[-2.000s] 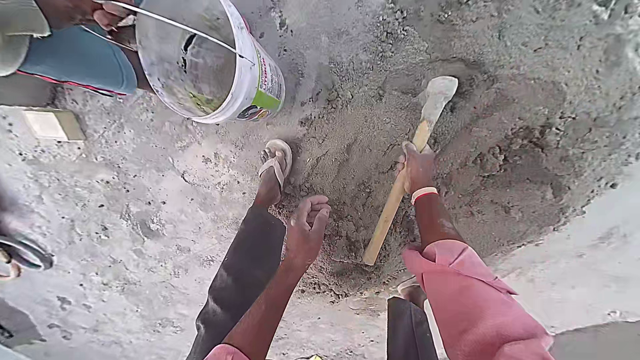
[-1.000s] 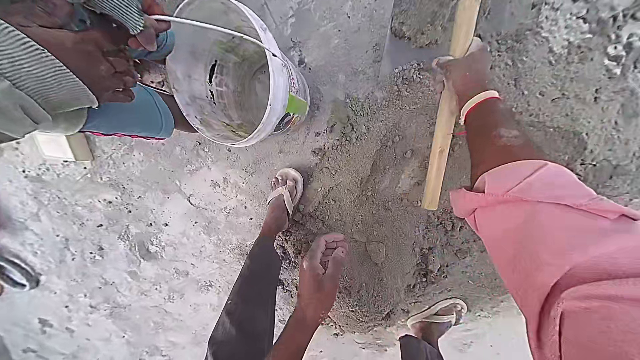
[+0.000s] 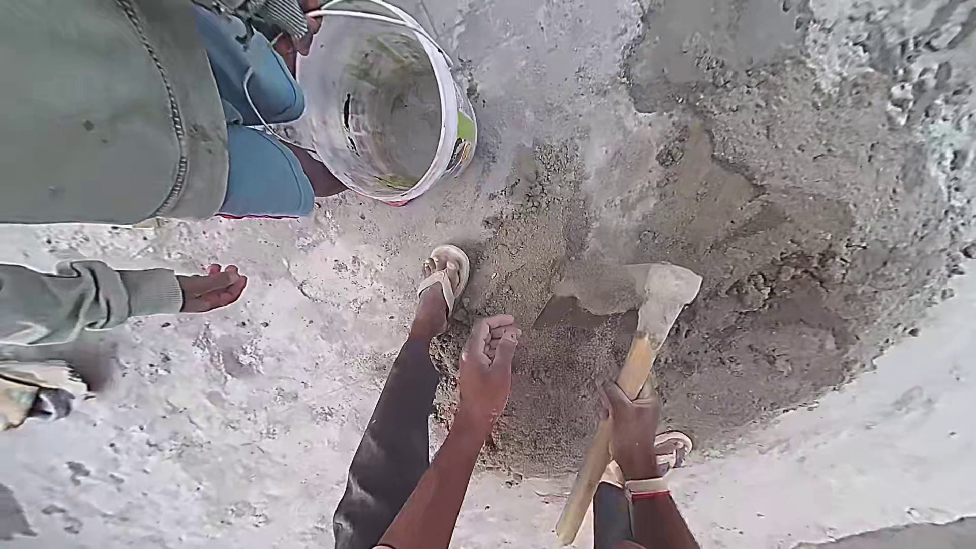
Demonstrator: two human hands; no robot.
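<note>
My right hand point(image 3: 634, 427) is closed around the wooden handle of a hoe point(image 3: 602, 457). The hoe's metal blade point(image 3: 602, 288), coated with grey mix, lies over a heap of damp sand or mortar point(image 3: 747, 305) on the ground. Left of the handle, my left hand point(image 3: 490, 358) hangs above the near edge of the heap with its fingers curled and nothing seen in it. Whether those fingers are fully closed cannot be told. My sandalled feet stand beside the heap, one point(image 3: 444, 282) at its left and the other at its lower edge, partly hidden by my right hand.
At the upper left a co-worker point(image 3: 267, 168) in blue shorts holds the wire handle of a white plastic bucket point(image 3: 451, 145), its open mouth showing a smeared inside. The co-worker's other hand point(image 3: 213, 288) reaches over the rough concrete floor point(image 3: 252, 427). Wet mix spreads at the upper right.
My right hand has drawn the hoe down from the top edge, so its blade shows again. The co-worker shows more fully at the left, with an outstretched hand.
</note>
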